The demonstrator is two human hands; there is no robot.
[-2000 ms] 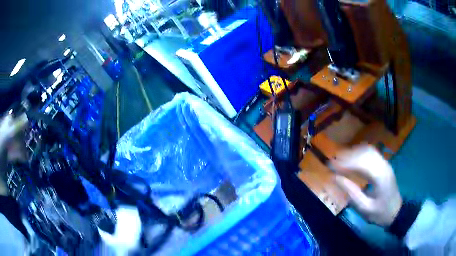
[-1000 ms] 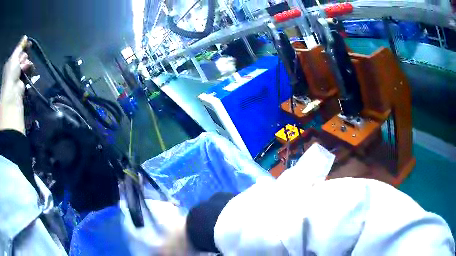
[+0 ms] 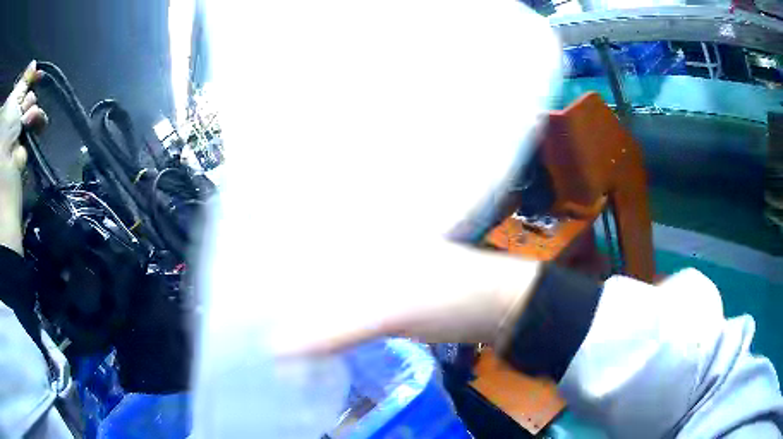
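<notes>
My left hand (image 3: 21, 116) is at the far left edge, its fingers closed around the top of a looped black cord (image 3: 73, 107). The cord runs down to a dark bundle of black units and cords (image 3: 94, 274), with thin pale wires at its top. My right hand (image 3: 403, 300) reaches left across the middle, blurred and overexposed. A large, very bright white shape (image 3: 369, 129) fills the centre and merges with the hand. Whether the fingers hold it cannot be told.
A blue crate (image 3: 412, 411) with a clear-blue liner stands at bottom centre, partly covered. Blue also shows below the bundle. An orange-brown fixture (image 3: 601, 163) stands right of centre on a green surface (image 3: 721, 283). A rail crosses the top right.
My right hand has risen from the bottom centre. The white shape now covers the blue box and much of the fixture. My left hand stays high at the left with the cord.
</notes>
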